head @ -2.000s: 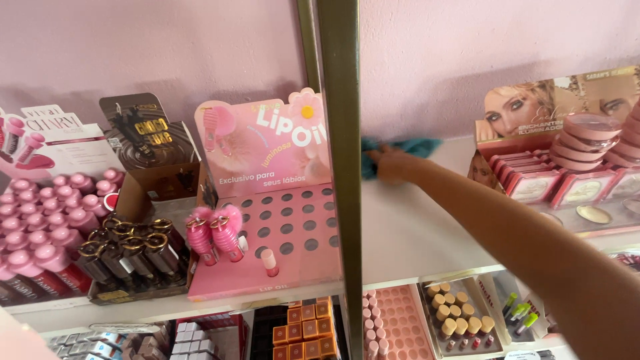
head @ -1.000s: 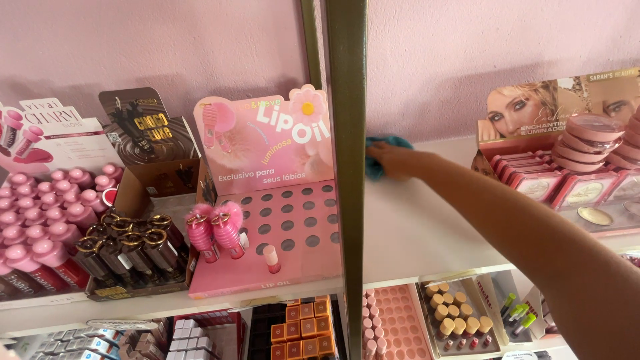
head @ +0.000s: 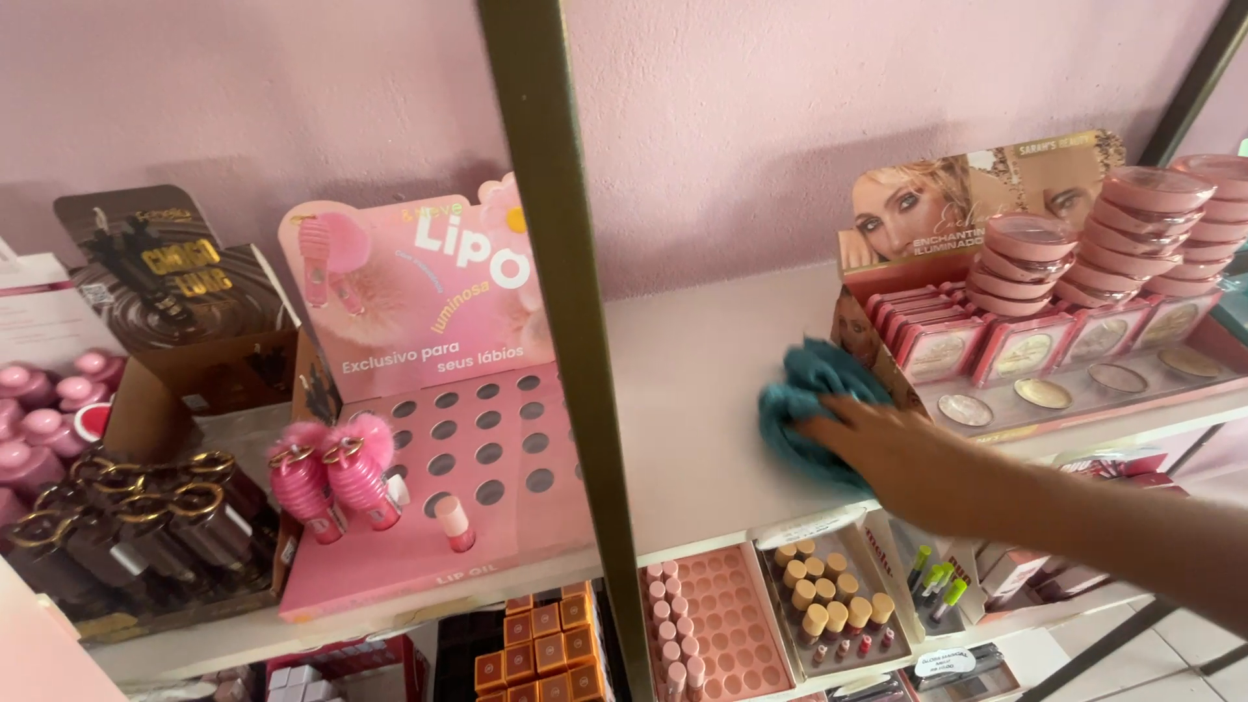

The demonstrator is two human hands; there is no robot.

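Note:
A teal cloth (head: 819, 409) lies bunched on the white shelf (head: 682, 390), with my right hand (head: 877, 453) on top of it, fingers closed over its folds. The cloth is beside the left end of a cardboard display box of highlighter compacts (head: 1033, 341), seemingly against it. Stacked round pink compacts (head: 1141, 234) stand on that box. Left of the metal upright, a pink lip oil display (head: 419, 409) holds two fluffy-topped tubes (head: 336, 478) and a small lip oil tube (head: 454, 524). My left hand is out of the picture.
A dark metal upright (head: 565, 292) divides the shelf. At the left stand a brown display box (head: 195, 370) with dark tubes (head: 146, 526) and pink tubes (head: 49, 429). The lower shelf holds a pink tray (head: 717, 614), wooden-capped tubes (head: 834, 590) and orange boxes (head: 546, 643).
My right hand and the teal cloth have moved from beside the metal upright, near the wall, rightward and toward the shelf's front, by the compact display. The view has shifted somewhat.

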